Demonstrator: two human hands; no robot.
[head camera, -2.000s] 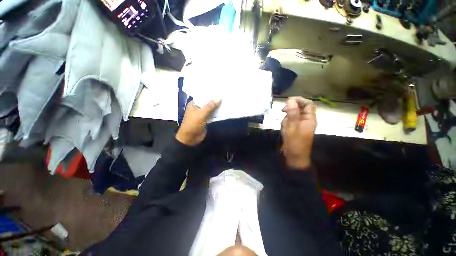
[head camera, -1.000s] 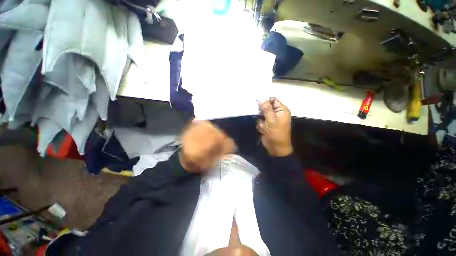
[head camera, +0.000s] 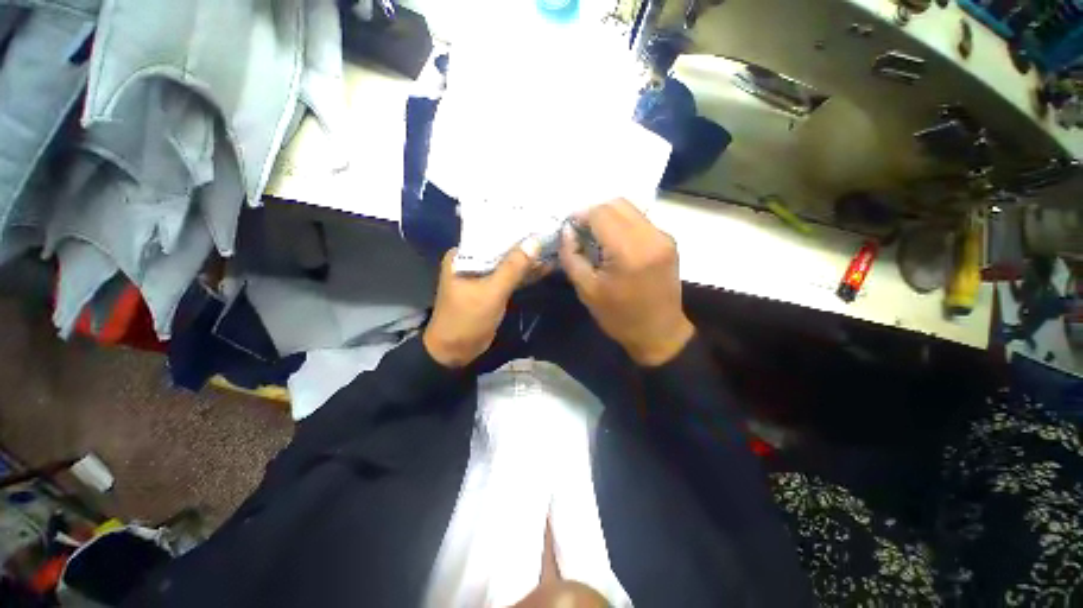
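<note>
The pale quilted panel (head camera: 540, 143) lies on the machine table, bleached white by the lamp. Its near edge reaches the table's front edge. My left hand (head camera: 475, 305) grips the near edge of the panel, thumb on top. My right hand (head camera: 627, 276) pinches the same edge just to the right, fingertips close to my left hand's. A small grey fold shows between the fingertips. Navy fabric (head camera: 430, 178) shows along the panel's left side, and more dark blue fabric (head camera: 686, 133) is bunched at its right. The needle area is lost in glare.
Grey quilted pieces (head camera: 202, 83) hang over the table edge at left. The machine arm (head camera: 819, 149) is at right. A red lighter-like item (head camera: 856, 271) and a yellow-handled tool (head camera: 964, 279) lie on the table at right. A turquoise item (head camera: 556, 8) is at the top. Patterned cloth (head camera: 1009, 475) is at lower right.
My left hand has moved from near my lap back to the panel's edge and taken hold. My right hand has moved onto the edge beside it. The panel's near edge is now bent up.
</note>
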